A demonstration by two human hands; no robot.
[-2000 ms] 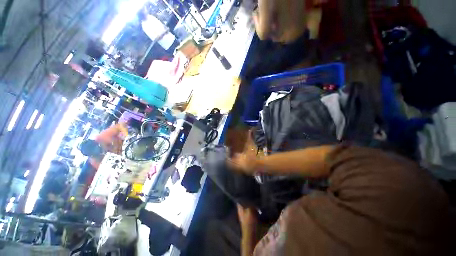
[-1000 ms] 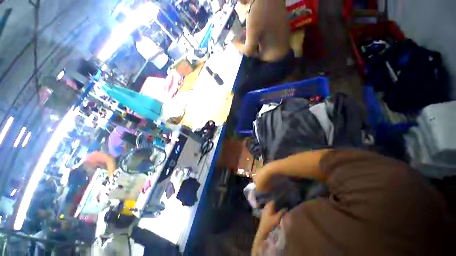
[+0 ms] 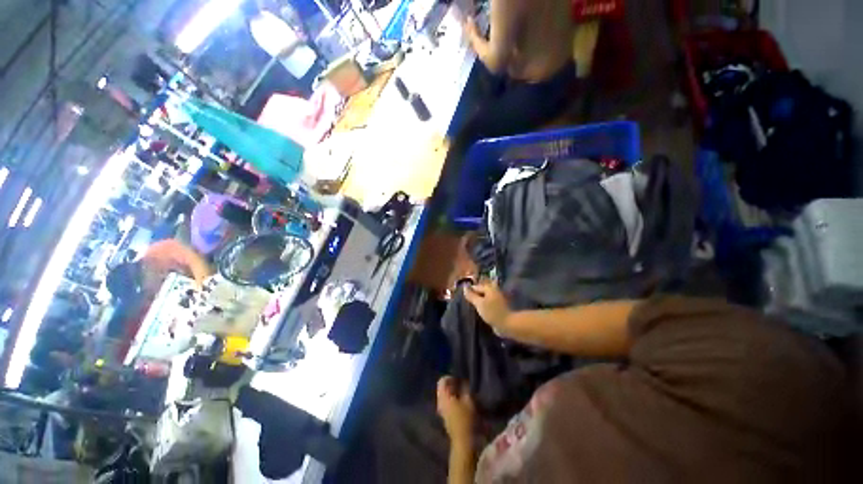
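A dark charcoal-grey garment (image 3: 492, 354) lies spread between my hands, over my lap and beside the grey pile. My right hand (image 3: 487, 307) pinches its upper edge, where a small pale bit shows at the fingertips. My left hand (image 3: 456, 406) is lower in the picture at the garment's near edge, with its fingers curled on the cloth; the fingertips are partly hidden. A large heap of grey garments (image 3: 577, 227) with a pale patch fills the blue crate (image 3: 558, 142) beyond my right forearm.
The blue-edged white table (image 3: 326, 383) bears a dark cloth piece (image 3: 351, 326), black-handled scissors (image 3: 388, 248) and a machine head (image 3: 355, 250). A fan (image 3: 266, 260) stands beyond. A red crate (image 3: 733, 47) with navy cloth (image 3: 790, 132) and a white stack (image 3: 837, 241) are at right. Other people sit nearby.
Two seconds ago the cloth was lifted at the table edge; a second ago it was bunched at my lap. Now it is spread out, my hands farther apart. The view has shifted slightly.
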